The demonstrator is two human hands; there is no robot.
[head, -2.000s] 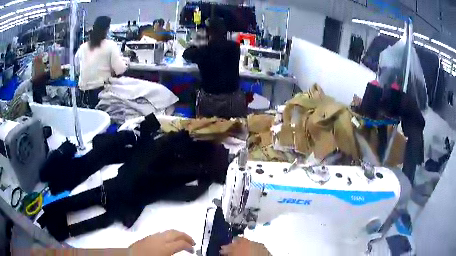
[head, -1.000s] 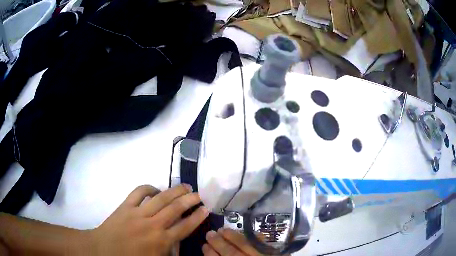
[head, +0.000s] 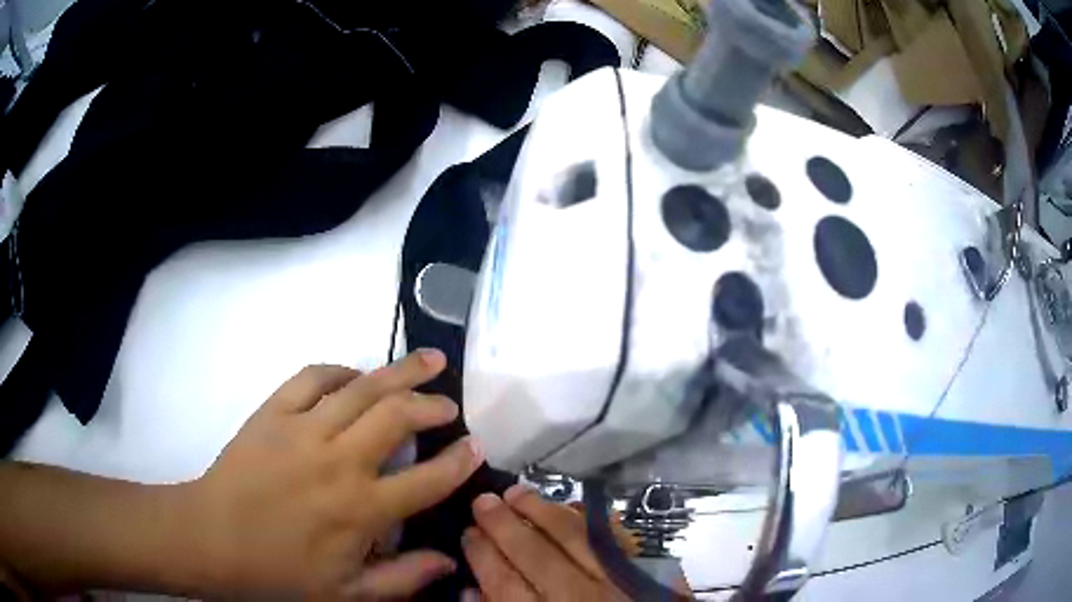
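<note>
A black fabric strip [head: 442,517] runs under both hands and up along the left side of the white sewing machine head [head: 564,282]. My left hand [head: 335,470] lies on the strip's left side, fingers apart, fingertips on the cloth. My right hand [head: 553,547] lies flat at the strip's right edge, fingers close together, cut off by the bottom edge and partly behind the metal guard [head: 811,494]. A grey oval-ended attachment [head: 447,292] shows on the strip above my left fingers. The needle is hidden; whether my right hand grips cloth is unclear.
Black cut pieces [head: 235,153] lie heaped at the upper left, and one curved end reaches behind the machine head. Tan pieces [head: 952,59] lie behind the machine. The white table [head: 270,300] shows between the black heap and the strip.
The view has tilted down and closer from the wider floor view. Since one second ago, more black cloth lies around the grey attachment, and my left fingers have spread on the strip.
</note>
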